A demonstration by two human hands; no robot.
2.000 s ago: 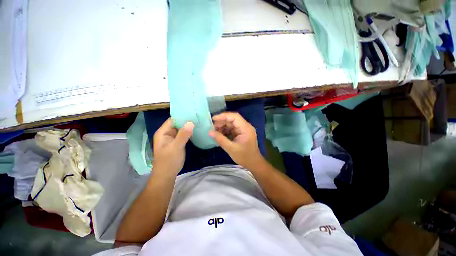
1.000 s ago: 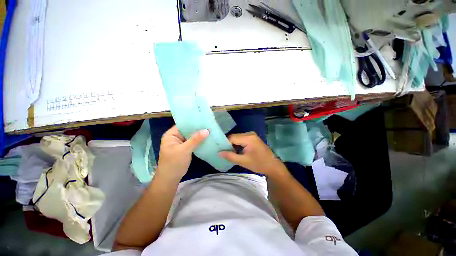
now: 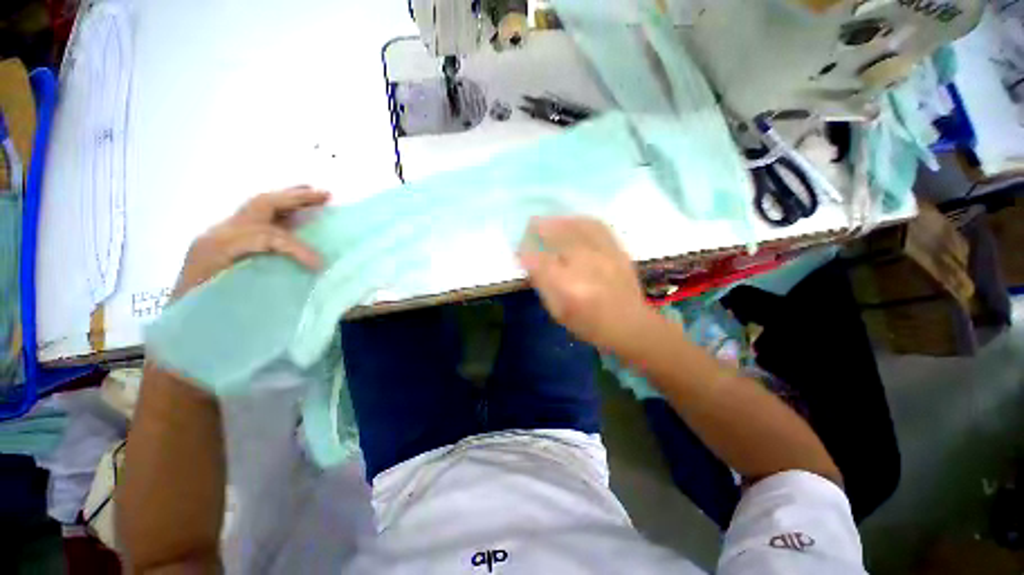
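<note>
A long mint collar piece (image 3: 449,213) stretches across the front of the white table, blurred, with its left end over the table edge. My left hand (image 3: 253,238) grips it near that end, thumb and fingers on the cloth. My right hand (image 3: 578,275) is at the front edge of the table, blurred, fingers curled at the lower edge of the mint cloth; whether it grips the cloth cannot be told. Other mint strips (image 3: 685,135) lie right of the needle area and overlap its right end. Black thread snips (image 3: 552,109) lie behind the cloth.
The sewing machine head (image 3: 831,51) is at the top right, its needle plate (image 3: 432,107) at top centre. Black-handled scissors (image 3: 783,191) lie at the right. A white paper pattern (image 3: 107,157) is at the left beside a blue-edged holder (image 3: 36,225). A red tray (image 3: 730,275) is under the edge.
The mint piece has gone from hanging over my lap to lying across the table. My left hand has moved left and up, my right hand up and slightly right. The view has shifted.
</note>
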